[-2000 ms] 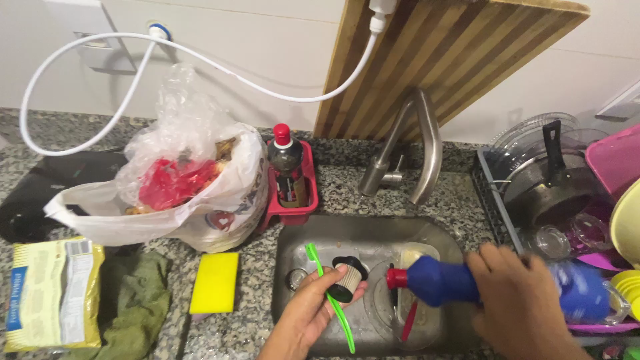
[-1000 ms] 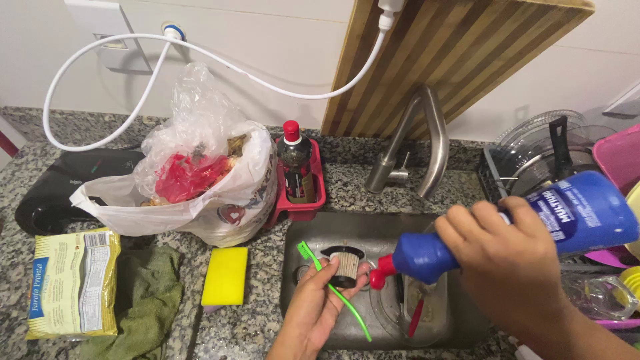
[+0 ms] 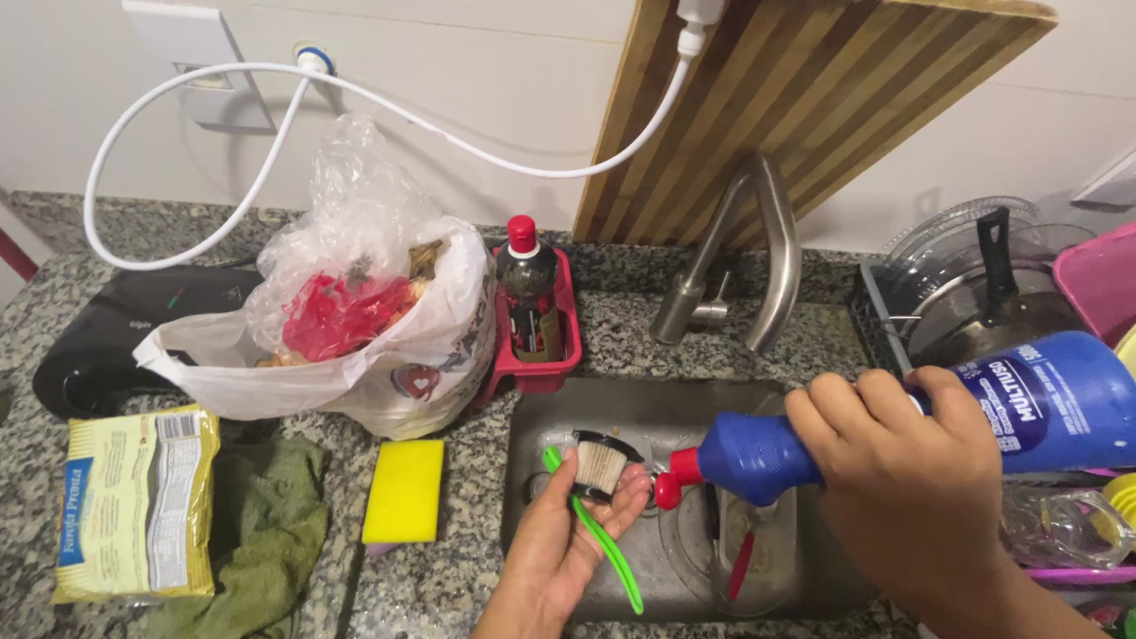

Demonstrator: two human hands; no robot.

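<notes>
My left hand (image 3: 568,524) is over the sink, palm up, holding a small pleated filter (image 3: 599,466) with black rims. A green plastic toothbrush-like handle (image 3: 608,550) lies across the same palm under the thumb. My right hand (image 3: 905,470) grips a blue bottle of multipurpose cleaner (image 3: 1047,399), tilted sideways with its red cap (image 3: 679,477) pointing left. The cap's flip top is open, close to the filter and the left fingertips. Whether liquid is flowing cannot be seen. Below, a clear container with a red-handled utensil (image 3: 742,566) lies in the steel sink (image 3: 648,603).
A steel faucet (image 3: 777,257) stands behind the sink. Left are a yellow sponge (image 3: 404,491), a red caddy (image 3: 541,377) with a dark bottle, a plastic bag (image 3: 417,346) of waste, a green cloth (image 3: 266,532) and a yellow packet (image 3: 133,506). A dish rack (image 3: 879,311) stands right.
Two seconds ago the bottle was lower over the sink's right side; my right hand has since raised it. The red cap's flip top now shows open beside the filter.
</notes>
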